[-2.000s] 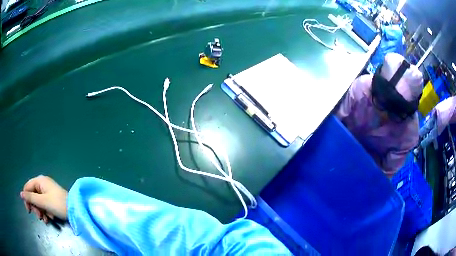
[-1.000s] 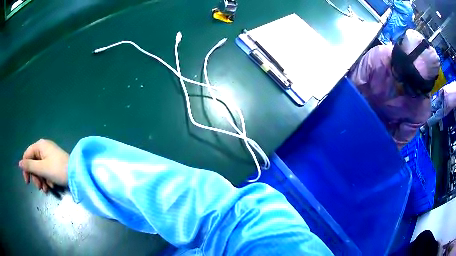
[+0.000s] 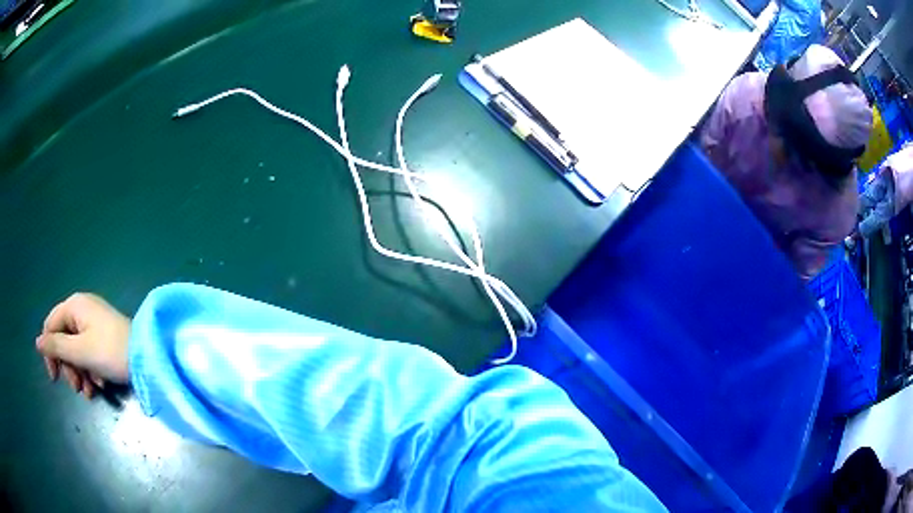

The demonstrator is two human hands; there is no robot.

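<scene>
My right hand [image 3: 84, 344] is bare and rests on the green bench at the left, its fingers loosely curled, with nothing visible in it. Its light blue sleeve crosses the lower part of the view. My left hand is not in view. Several white cables [image 3: 366, 215] lie crossed on the bench beyond the sleeve, apart from my hand. Their plugs point away, and their near ends lie by the blue bin. A clipboard with white paper [image 3: 591, 105] lies right of the cables, with pens along its left side. A small silver and yellow component [image 3: 434, 22] stands at the top edge, partly cut off.
A large blue bin [image 3: 701, 321] stands at the right, close to my sleeve. A person in a pink smock and cap [image 3: 776, 150] is beyond it. Another white cable [image 3: 691, 12] lies at the far top right. A green-framed edge [image 3: 35, 28] shows at the top left.
The view has tilted down since the first frame, so the bench items appear higher. My right hand keeps its curled pose at the left. The cables and clipboard lie as before.
</scene>
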